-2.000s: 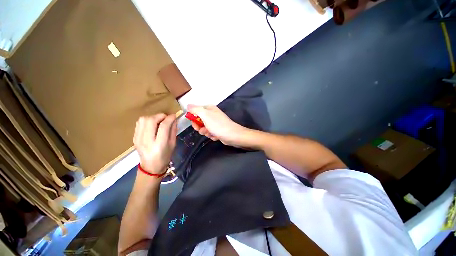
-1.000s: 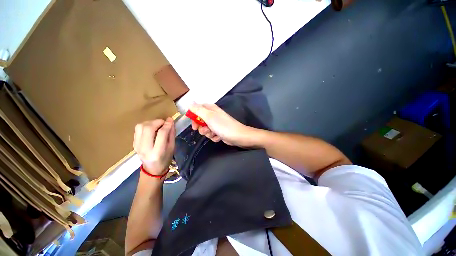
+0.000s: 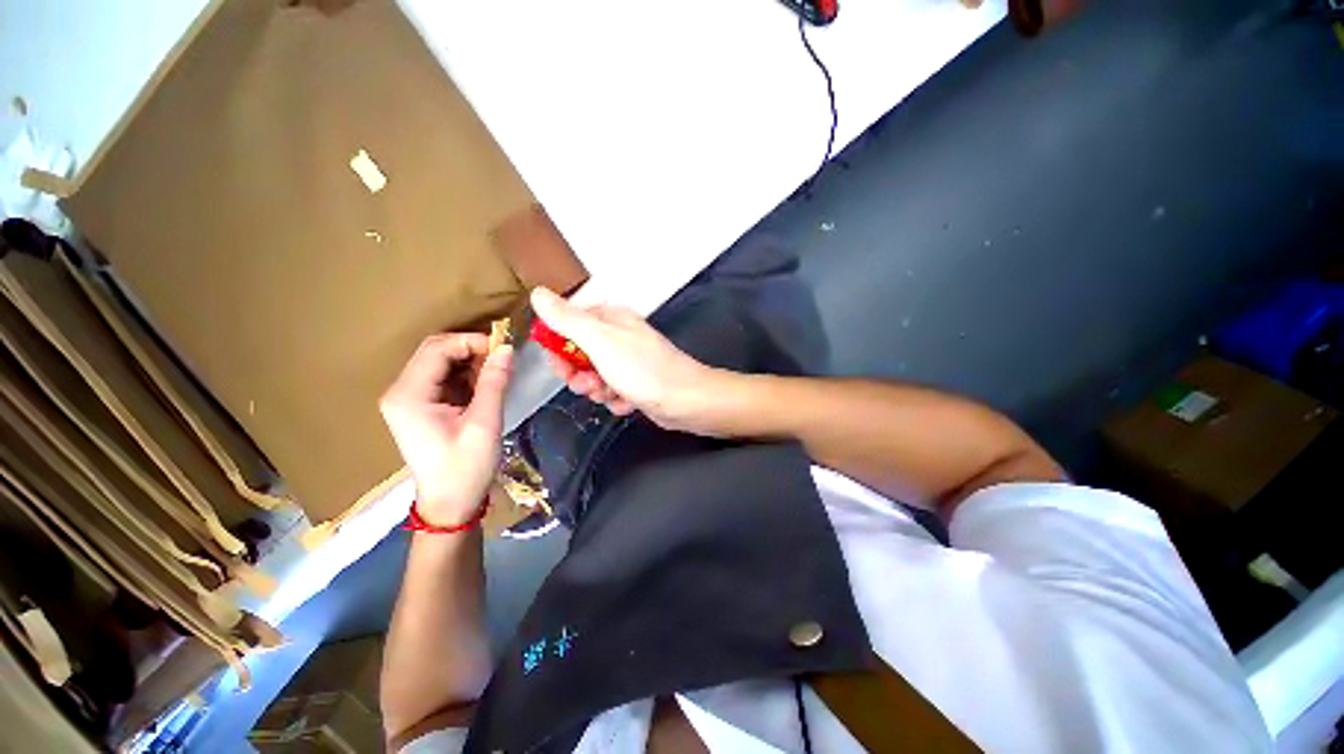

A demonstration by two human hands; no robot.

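Note:
The large brown bag panel [image 3: 295, 251] lies on the white table, with a cream label [image 3: 367, 170] and a reddish-brown corner patch [image 3: 541, 251]. My left hand [image 3: 450, 420] pinches a pale tan binding tape tail [image 3: 501, 333] between thumb and fingertips at the panel's near corner. My right hand [image 3: 627, 358] is closed around a small red lighter (?) [image 3: 560, 345], just right of the tape tail and apart from it. Its thumb lies over the top of the red block.
Stacked brown bag pieces [image 3: 118, 457] hang at the left. Snips [image 3: 820, 11] with a black cord lie at the table's top edge. A white-rimmed bin [image 3: 548, 526] shows below my left hand. A carton [image 3: 1216, 442] and blue stool (?) [image 3: 1279, 327] stand right.
My left hand has turned and opened its fingers somewhat, so the tape end now shows upright at its fingertips. My right hand's thumb has lifted. The view has shifted slightly.

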